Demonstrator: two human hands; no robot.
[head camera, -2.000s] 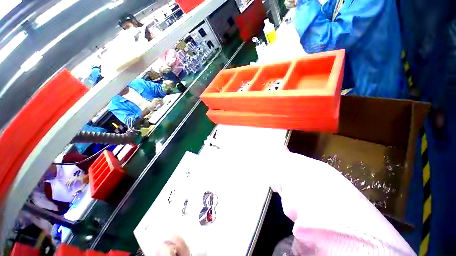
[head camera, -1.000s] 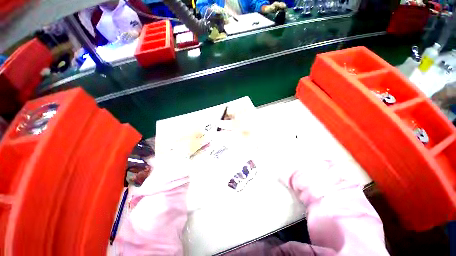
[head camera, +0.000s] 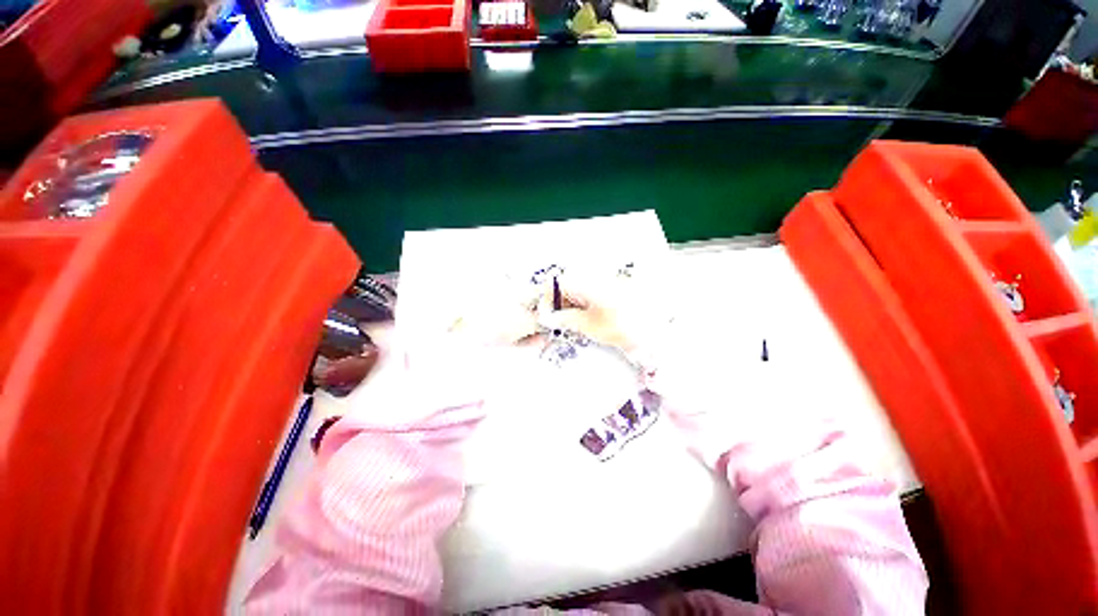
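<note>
Both hands meet over the white sheet (head camera: 428, 259), washed out by glare. My left hand (head camera: 525, 335) comes from the left pink sleeve, my right hand (head camera: 596, 320) from the right one. A thin dark pointed item (head camera: 556, 292) stands up between the fingertips; which hand holds it cannot be told. Small silver parts (head camera: 564, 350) show just below the fingers, held or lying. A short row of dark-and-silver parts (head camera: 620, 425) lies nearer me, between the forearms. More small parts (head camera: 547, 274) lie beyond the fingers.
Stacked orange-red foam trays stand at left (head camera: 271, 397) and right (head camera: 951, 361), with shiny parts in pockets. A blue-black stick (head camera: 282, 467) and dark shiny items (head camera: 343, 337) lie beside the left stack. A small dark piece (head camera: 765, 350) lies right. A green conveyor (head camera: 578, 169) runs behind.
The view has swung down and round onto the white sheet. Both sleeves are now in view, and the hands have come together around the dark pointed item.
</note>
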